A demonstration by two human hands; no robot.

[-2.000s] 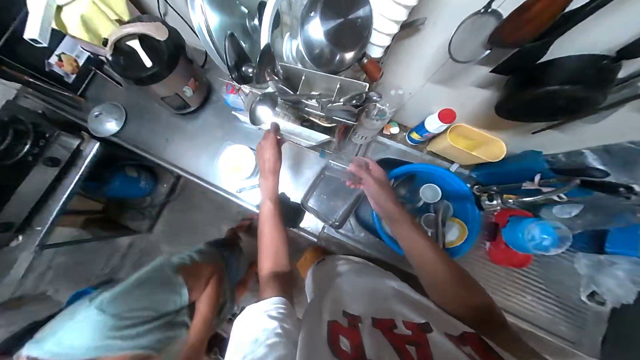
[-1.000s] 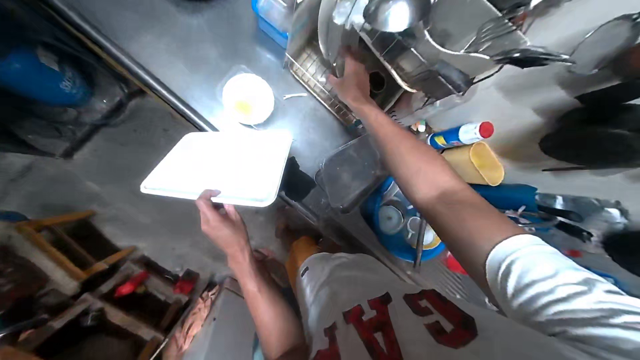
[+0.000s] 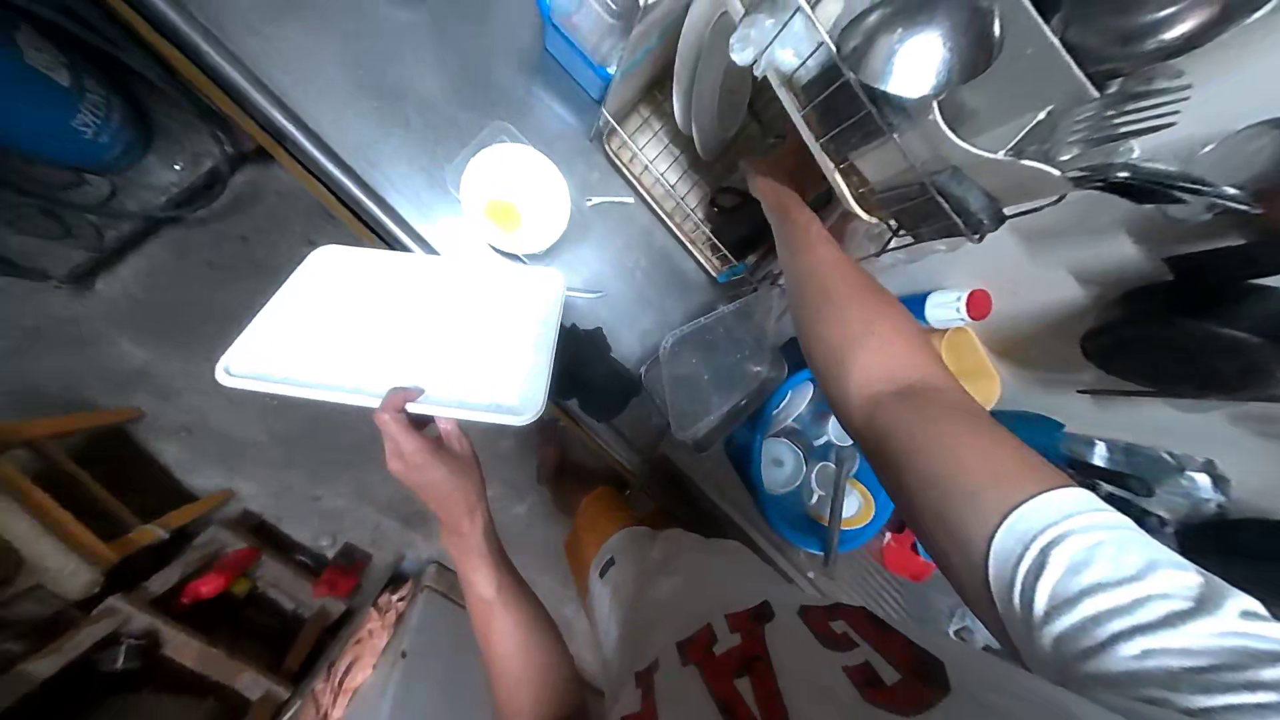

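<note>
My left hand (image 3: 430,450) grips the near edge of a flat white rectangular tray (image 3: 400,335), fingers underneath. The tray hangs over the floor beside the counter edge. My right hand (image 3: 785,175) reaches down into a wire dish rack (image 3: 665,185), beside upright plates (image 3: 715,85); its fingers are in shadow, so its grip does not show. A round white dish with something yellow (image 3: 515,198) sits on the metal counter, in bright glare.
A clear plastic container (image 3: 720,365) and a blue basin of dishes (image 3: 870,530) lie below my right forearm. Beyond it stand a red-capped bottle (image 3: 958,307) and a yellow container (image 3: 970,368). A steel ladle (image 3: 920,45) is over the rack. A dark cloth (image 3: 595,372) lies at the counter edge.
Two seconds ago my left hand was at the rack; now it holds the white tray out to the left. My right hand has gone from near the basin into the rack. The view has shifted greatly.
</note>
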